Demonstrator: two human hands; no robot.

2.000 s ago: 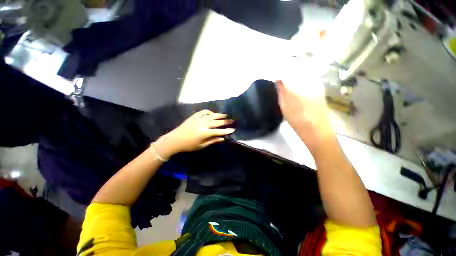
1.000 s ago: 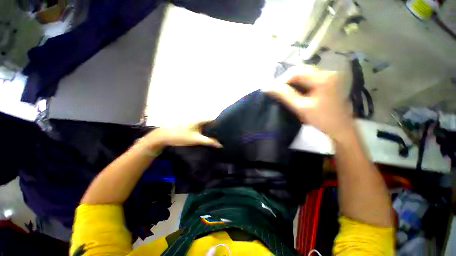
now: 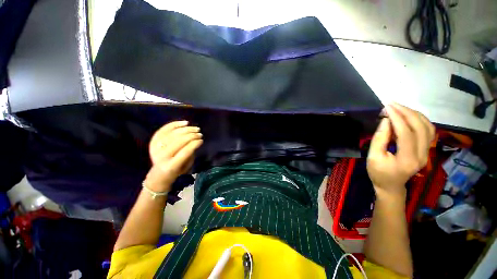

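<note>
A dark navy-black cloth panel [image 3: 218, 82] lies spread across the table and its front edge, with a dip in its far edge and purple-blue strips along its upper part. My right hand [image 3: 400, 144] pinches the panel's near right corner between thumb and fingers. My left hand [image 3: 175, 150] is below the panel's near edge, in front of dark hanging cloth, fingers curled and close together. Whether it grips any cloth cannot be told.
The white table [image 3: 381, 68] runs behind the panel. Black scissor handles [image 3: 430, 27] lie at the upper right, a dark strap [image 3: 468, 87] at right. A grey board [image 3: 49, 54] is at left. A red basket [image 3: 332, 196] stands below right.
The bunched cloth is now spread out wide and flat. My right hand has moved right and down to its corner. My left hand has come off the panel's left part. The view has shifted.
</note>
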